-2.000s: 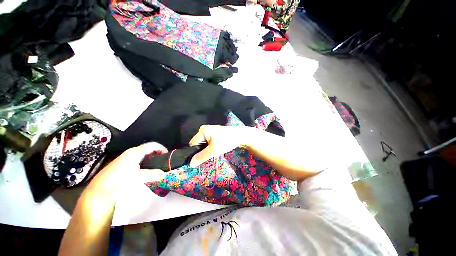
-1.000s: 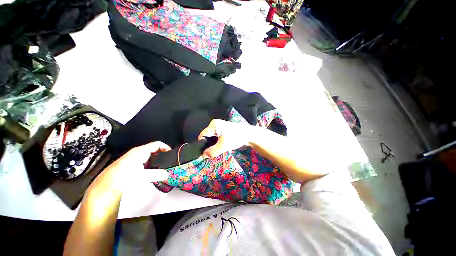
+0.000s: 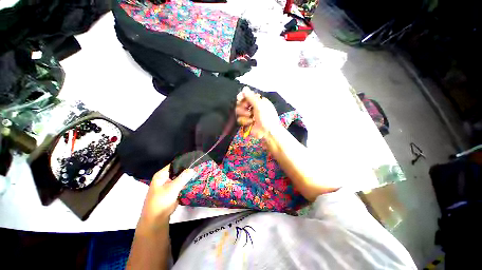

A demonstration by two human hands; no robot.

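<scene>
The black garment (image 3: 174,116) with floral lining (image 3: 253,174) lies on the white table's front edge and against my lap. My left hand (image 3: 165,192) pinches the garment's black edge beside the lining. My right hand (image 3: 252,113) is raised over the garment with its fingers closed on the sewing thread. The thread (image 3: 209,150) runs as a thin light line from the cloth at my left hand up to my right hand. A needle cannot be made out.
A white dish (image 3: 87,153) of small black pieces with a red stick sits on a brown board at left. Crumpled clear plastic (image 3: 42,103) lies beyond it. A second floral-lined garment (image 3: 185,26) lies farther back. A red item (image 3: 297,36) is at the far edge. A blue basket (image 3: 113,253) is below.
My right hand has let go of the garment edge and moved up and away, drawing out the thread, which was a small loop. My left hand has shifted slightly right and down.
</scene>
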